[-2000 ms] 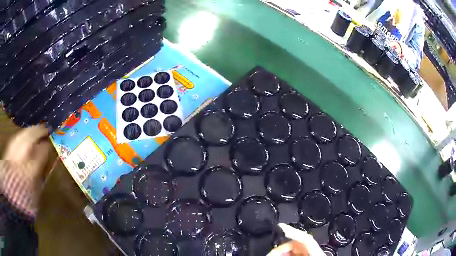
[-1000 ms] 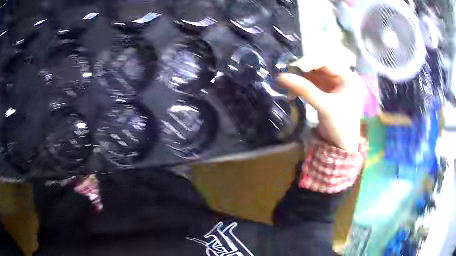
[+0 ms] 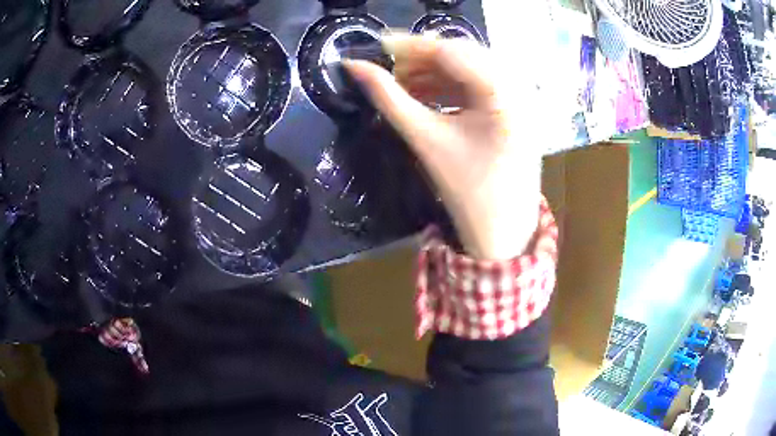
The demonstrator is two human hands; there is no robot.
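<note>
The large black blister tray (image 3: 319,247) lies across the upper left, its near edge by my dark clothing. Its round pockets hold glossy round black parts (image 3: 228,85); several show pale line reflections or print. My right hand (image 3: 451,128) comes from the lower right, in a red-and-white checked cuff. Its thumb and fingertips are blurred over a round part near the tray's right side. Whether they hold a label or grip the part I cannot tell. My left hand is not in view; a small checked piece of cloth (image 3: 123,336) shows at the tray's near edge.
An open cardboard carton (image 3: 587,243) stands right of my right sleeve. A white fan (image 3: 668,25) is at the upper right, with blue crates (image 3: 702,179) below it. A dark wire-like crate (image 3: 619,358) stands on the green floor (image 3: 664,264).
The view has swung from the conveyor, stickers and tray stack to the tray's near right part and the carton. Within the last second my right hand has moved left over the tray.
</note>
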